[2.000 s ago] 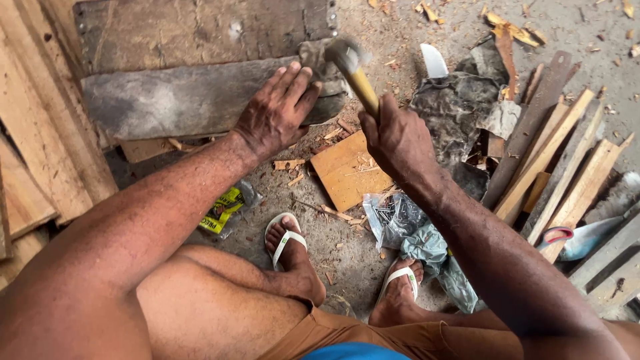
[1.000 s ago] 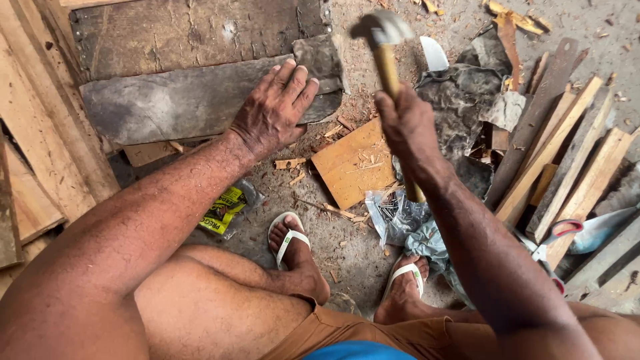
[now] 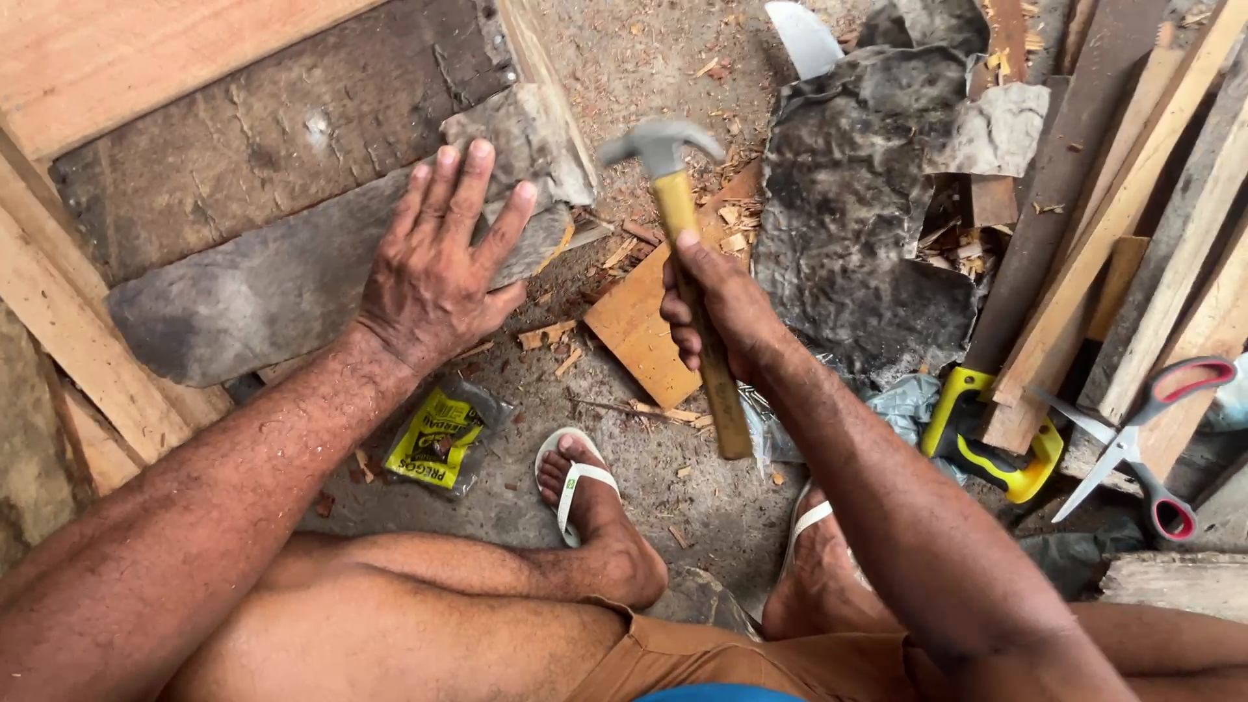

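My left hand (image 3: 444, 249) lies flat with its fingers spread on a grey, worn strip (image 3: 253, 283), near that strip's right end. Above the strip is a dark brown weathered panel (image 3: 283, 117) with nail heads at its right edge. A small grey patch (image 3: 522, 136) covers the corner by my fingertips. In my right hand (image 3: 717, 307) is a claw hammer (image 3: 687, 214), held by its wooden handle, with the head raised to the right of the panel. An orange-brown wood piece (image 3: 639, 336) lies on the ground behind the hammer.
Pale boards (image 3: 88, 322) lie at the left. To the right are a crumpled dark sheet (image 3: 848, 205), wooden strips (image 3: 1121, 214), a saw with a yellow handle (image 3: 990, 439) and scissors (image 3: 1121, 439). A yellow-labelled plastic packet (image 3: 439, 439) lies near my sandalled feet, among wood chips.
The view has shifted, showing the scissors and saw handle more fully. My right hand still grips the hammer, whose head has moved away from the patch near my left hand, where it was two seconds ago.
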